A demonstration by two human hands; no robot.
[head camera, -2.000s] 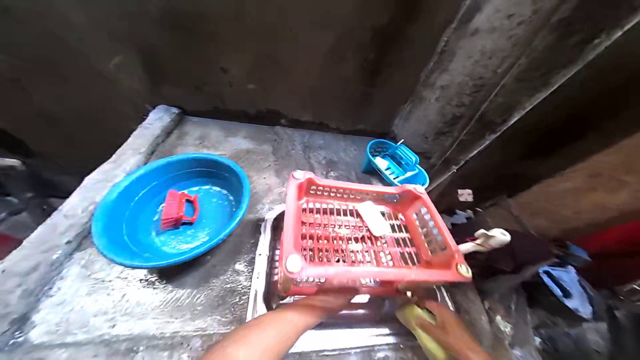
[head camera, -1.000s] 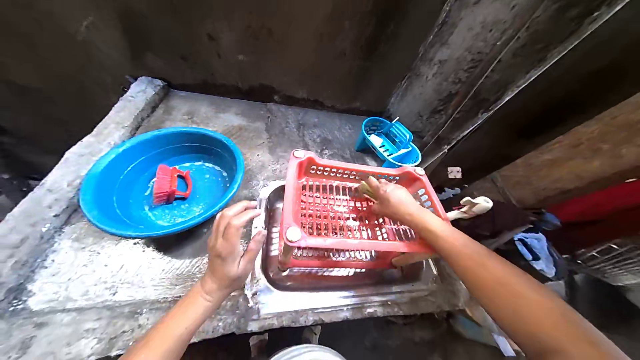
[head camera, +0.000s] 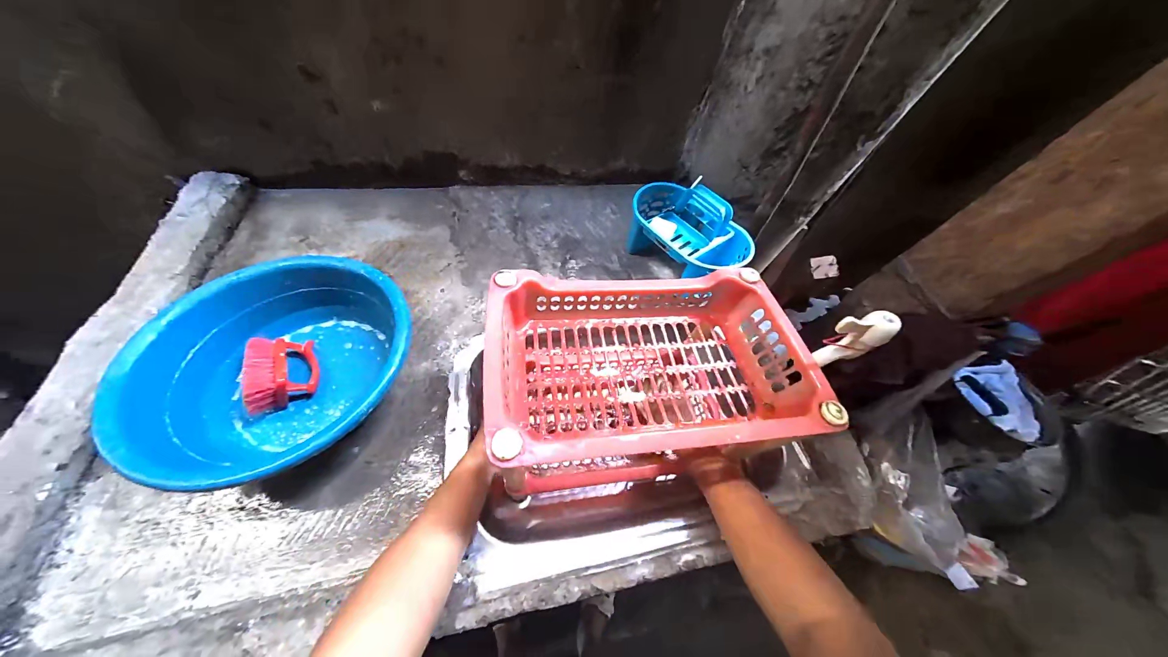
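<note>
A red plastic rack of slatted shelves (head camera: 630, 447) stands over a stainless steel sink (head camera: 584, 557), wet and with foam on its slats. My left hand (head camera: 481, 456) is at the rack's near left corner, its fingers hidden behind the rack's side. My right hand (head camera: 712, 463) reaches under the top tier from the near side, and its fingers are hidden too. Whether either hand grips the rack, or holds anything beneath it, does not show. Left of the sink, a blue plastic basin (head camera: 196, 319) holds soapy water and a red scrub brush (head camera: 269, 374).
A blue plastic caddy (head camera: 639, 214) with small items stands behind the rack, by the wall. A whitish faucet (head camera: 862, 336) sticks out at the right. Plastic bags (head camera: 912, 493) hang beside the concrete counter (head camera: 356, 566). A raised concrete edge (head camera: 214, 196) bounds the left.
My right hand has left the slats on top and gone under the top tier. My left hand, apart from the rack a second ago, has moved to its near left corner.
</note>
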